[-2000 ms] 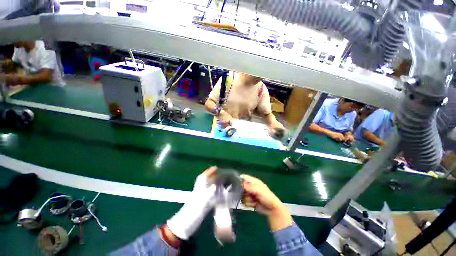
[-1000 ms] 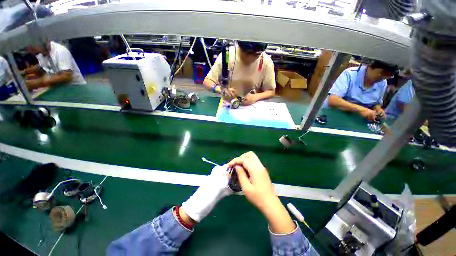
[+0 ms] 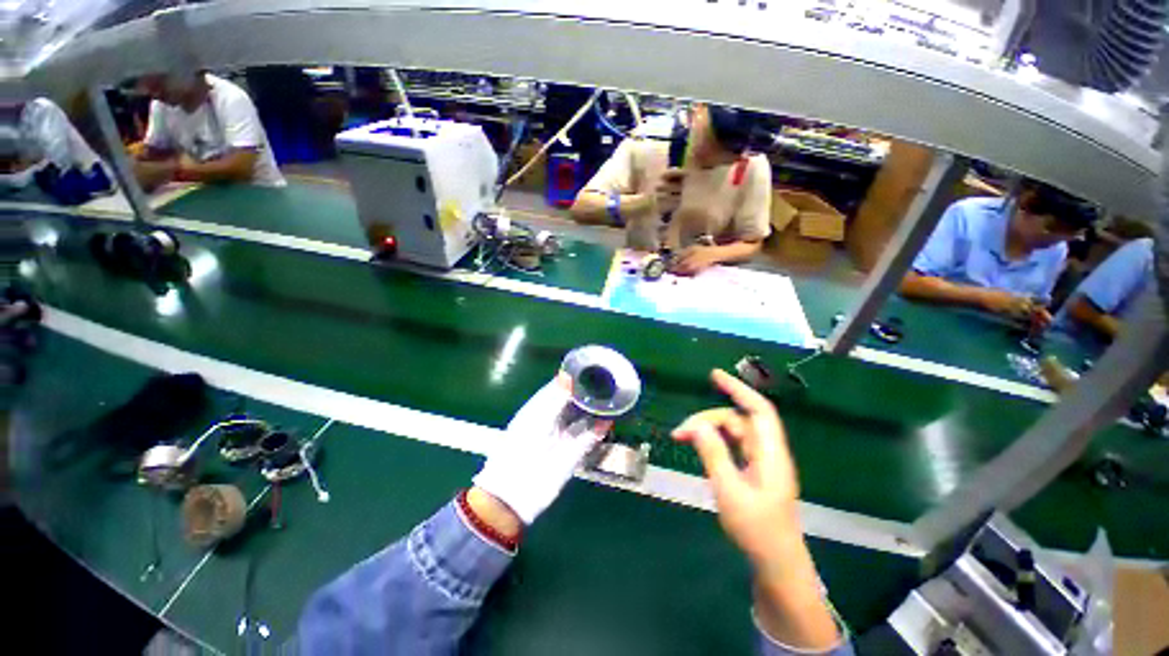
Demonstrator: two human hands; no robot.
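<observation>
My left hand [image 3: 541, 449], in a white glove, holds a silver motor housing [image 3: 600, 382] with its round face and dark centre turned up, over the near edge of the conveyor. Another silver part [image 3: 617, 461] shows just below it at the pale edging; I cannot tell whether the hand also holds it. My bare right hand [image 3: 741, 449] is to the right, fingers apart, holding nothing and not touching the housing.
On the bench at left lie a brownish stator ring [image 3: 213, 513], a silver part [image 3: 164, 467], wired rings [image 3: 282, 456] and a black heap [image 3: 160, 417]. A silver screw feeder [image 3: 994, 590] stands at right. A motor part [image 3: 754, 373] is on the belt. People sit opposite.
My right hand has come off the part and opened to the right. The housing in my left hand now shows its round silver face. The view has shifted.
</observation>
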